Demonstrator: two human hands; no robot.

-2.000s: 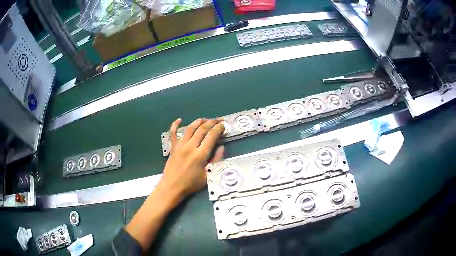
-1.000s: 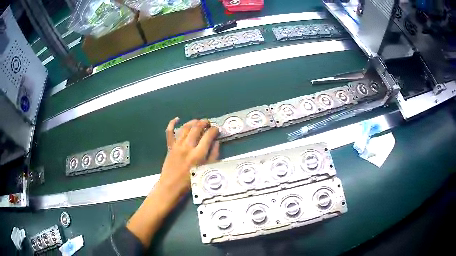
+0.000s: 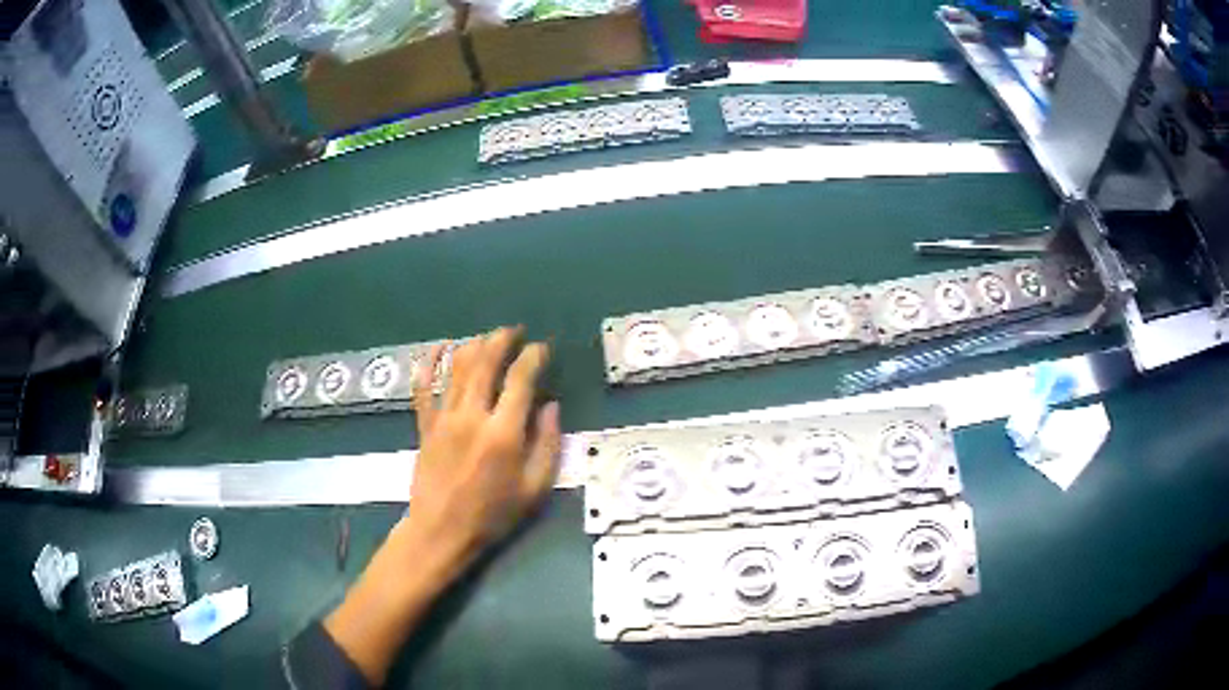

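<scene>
My left hand (image 3: 479, 438) reaches in from the lower left, palm down and fingers apart. Its fingers cover the right end of a four-ring metal plate (image 3: 334, 380) on the green surface; whether they grip it or only rest over it is unclear. To the right, another four-ring plate (image 3: 735, 334) lies end to end with a plate (image 3: 964, 299) that leads to the right machine. Two thick four-ring plates or piles of plates (image 3: 775, 472) (image 3: 789, 577) lie side by side nearest me. My right hand is not in view.
Pale metal rails (image 3: 324, 479) (image 3: 539, 192) run across. Machines stand left (image 3: 115, 135) and right (image 3: 1193, 317). Two plates (image 3: 586, 130) (image 3: 820, 115) lie at the far side before cardboard boxes (image 3: 391, 88). A small plate (image 3: 136, 588), ring (image 3: 204, 539) and white scraps (image 3: 212, 613) lie lower left.
My left hand has left the plate in the right-hand row and is now over the left plate's end. The left plate has moved right. The far plates have moved left; another plate shows at the left machine.
</scene>
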